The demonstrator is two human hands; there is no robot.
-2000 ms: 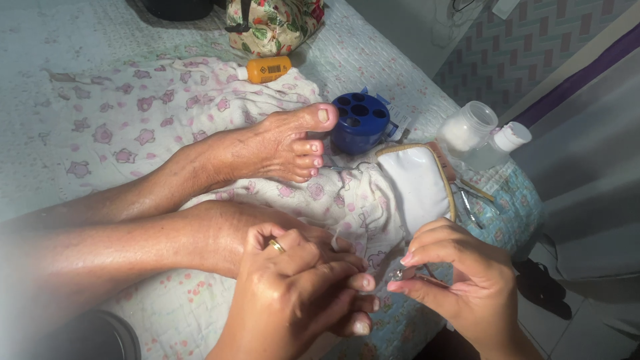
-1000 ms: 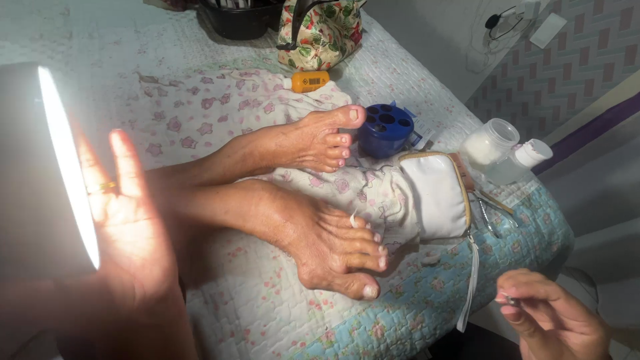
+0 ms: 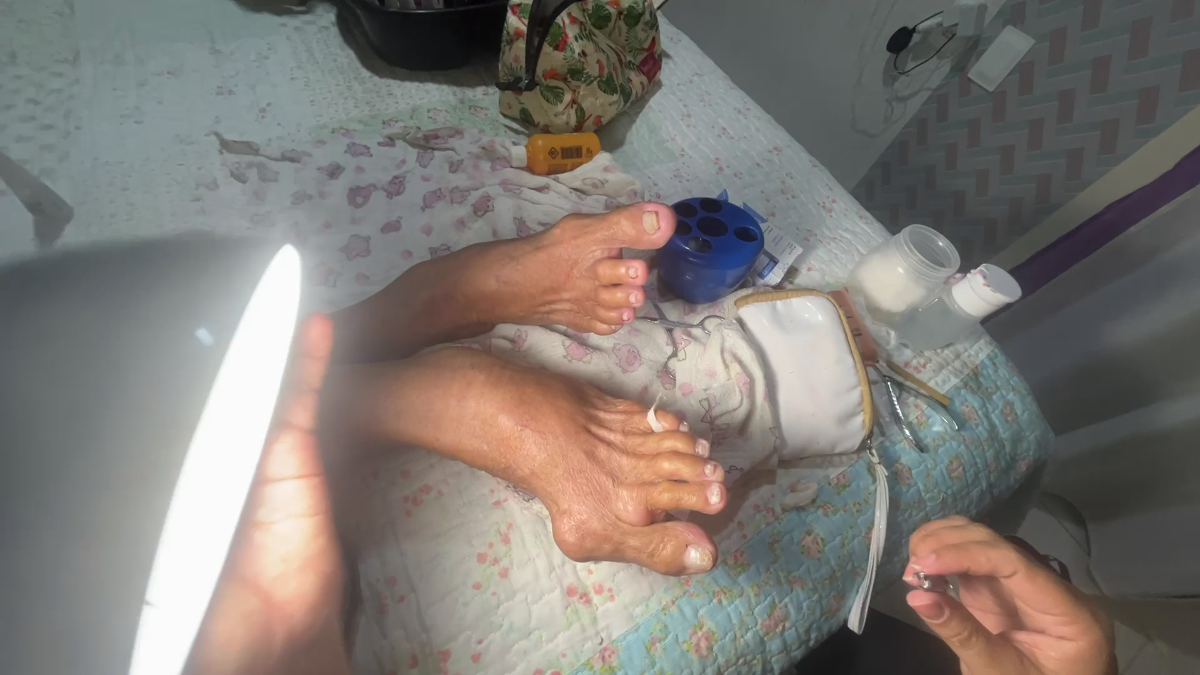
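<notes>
Another person's two bare feet rest on a quilted cover; the nearer foot (image 3: 600, 459) has a white scrap between its small toes, and the farther foot (image 3: 572, 267) lies beyond it. At the lower right, my right hand (image 3: 1003, 600) pinches a small metal tool (image 3: 926, 581), mostly hidden by the fingers, off the edge of the bed. My left hand (image 3: 286, 525) is raised at the left, palm against or just behind a bright lamp (image 3: 220, 459); its grip on the lamp cannot be made out. A patterned cloth (image 3: 619, 352) lies under the feet, with a scissor-like metal tool (image 3: 689, 323) on it.
A blue holder with round holes (image 3: 708, 248), a white zip case (image 3: 806, 375), metal nippers (image 3: 905, 412), an open plastic jar (image 3: 905, 267) and a pump-top bottle (image 3: 966, 300) stand or lie at the right. Farther back are an orange bottle (image 3: 562, 152), a floral bag (image 3: 581, 66) and a black tub (image 3: 422, 33).
My left hand has left the nearer foot and moved left to the lamp, which has come into view. My right hand has drawn away from the toes to the lower right, still pinching the small tool.
</notes>
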